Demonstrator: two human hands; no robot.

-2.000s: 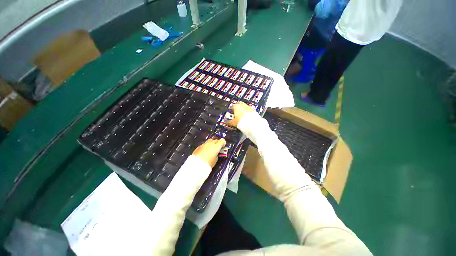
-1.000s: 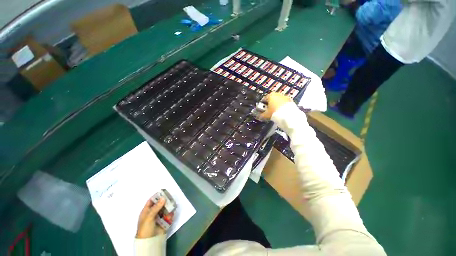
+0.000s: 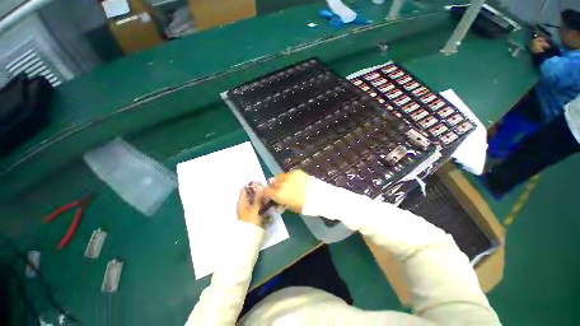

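My left hand [image 3: 252, 205] and my right hand [image 3: 289, 190] are close together over the white paper sheet [image 3: 219, 184]. My left hand holds one or more small electronic modules [image 3: 268, 207], blurred and partly hidden by the fingers. My right hand's fingers touch the same spot; whether they grip a module is hidden. The large black blister tray [image 3: 305, 121] lies beyond and to the right, its pockets mostly empty, with a couple of modules [image 3: 395, 156] at its right end. A mostly filled second tray [image 3: 416, 105] lies behind it.
Red-handled pliers [image 3: 75, 219], loose modules [image 3: 112, 275] and a translucent bag [image 3: 131, 174] lie at left. An open carton [image 3: 490, 245] with black trays stands at lower right. A whitish sheet [image 3: 467, 137] sticks out under the second tray. People [image 3: 552, 83] are at the right edge.
My right hand has moved from the tray to my left hand over the paper. The view has turned left, bringing the pliers and loose modules into sight.
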